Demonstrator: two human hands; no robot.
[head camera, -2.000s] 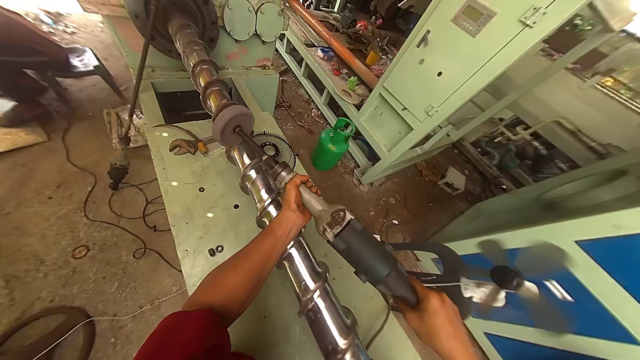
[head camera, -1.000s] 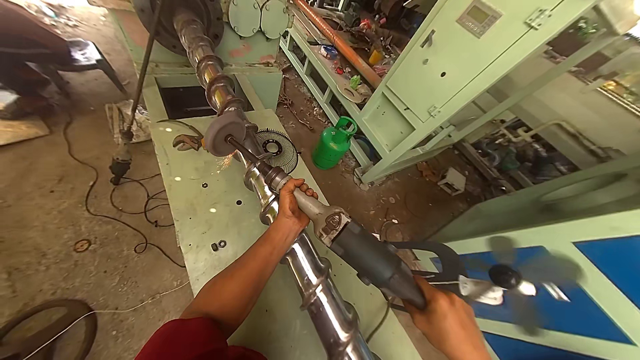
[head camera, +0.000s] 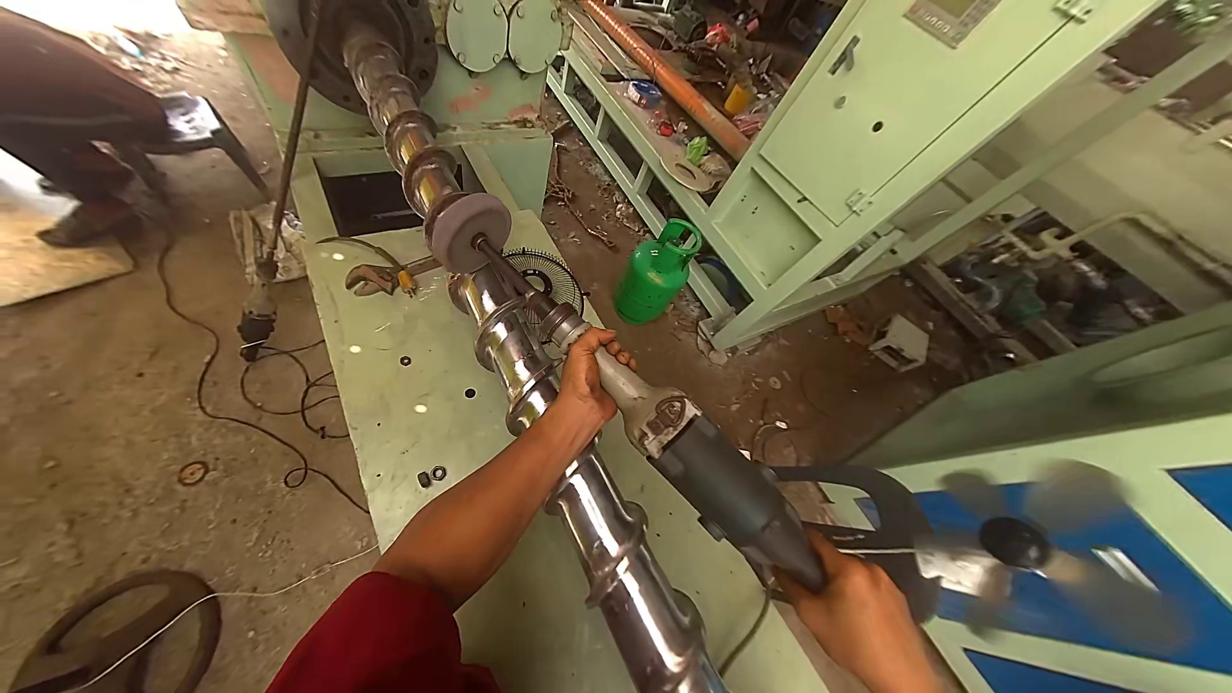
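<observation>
A straight die grinder (head camera: 727, 481) with a grey body lies across the frame's middle. My left hand (head camera: 589, 377) is wrapped round its front neck, just beside the steel screw shaft. My right hand (head camera: 852, 602) grips its rear end at lower right. At the grinder's tip, a round grinding wheel (head camera: 469, 231) is against or just over the long steel extruder screw (head camera: 606, 520). The screw's near part is shiny, its far part browner, and it runs into a round flange (head camera: 423, 38). Whether the wheel spins cannot be told.
Under the screw is a green machine bed (head camera: 385, 423) with an adjustable wrench (head camera: 375, 279) and nuts (head camera: 431, 475). A green gas cylinder (head camera: 657, 274) stands right of it, near a control cabinet (head camera: 847, 125). A fan (head camera: 1013, 542) blurs at right. Cables (head camera: 207, 404) and a seated person (head camera: 77, 106) are at left.
The grinding wheel has shifted slightly along the screw since two seconds ago, and sparks seen beside it one second ago no longer show plainly. Both hands keep their hold on the grinder.
</observation>
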